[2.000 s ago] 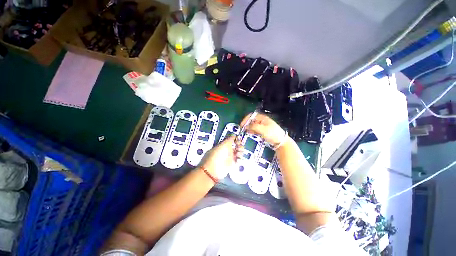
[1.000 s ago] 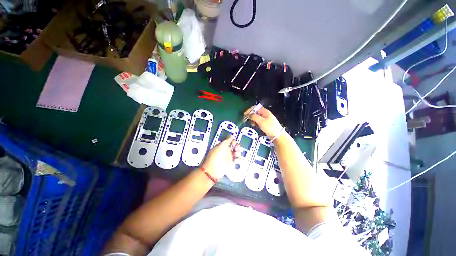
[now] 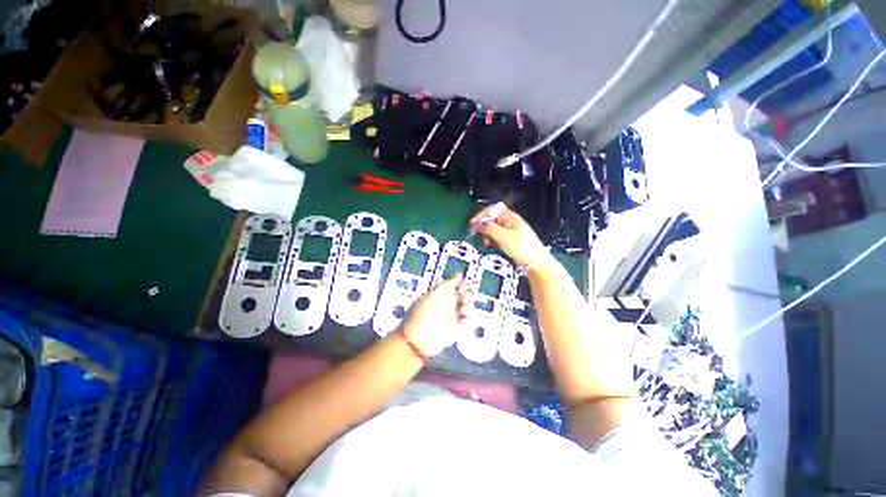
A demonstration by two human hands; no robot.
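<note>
Several silver faceplates with rounded ends lie in a row on the dark green bench; one (image 3: pixel 357 269) is left of my hands. My left hand (image 3: pixel 437 313) is over the faceplates in the middle of the row, fingers curled; small pieces seem to be at its fingertips, too small to name. My right hand (image 3: pixel 507 236) is above the top ends of the right-hand faceplates and pinches a thin, light-coloured tool, perhaps a glue tube, pointing down to the left. Its tip is near a faceplate; contact cannot be told.
Red cutters (image 3: pixel 377 184) lie behind the row. A green bottle (image 3: pixel 297 126), white tissue (image 3: pixel 255 182), cardboard box (image 3: pixel 199 121) and pink sheet (image 3: pixel 94 184) are left. Black housings (image 3: pixel 418 141) line the wall. Circuit boards (image 3: pixel 704 413) heap right. A blue crate (image 3: pixel 107 398) is lower left.
The view has shifted, so the bench things sit further left. My right hand has moved away from my left hand since the earliest frame. My left hand has moved rightward along the faceplates.
</note>
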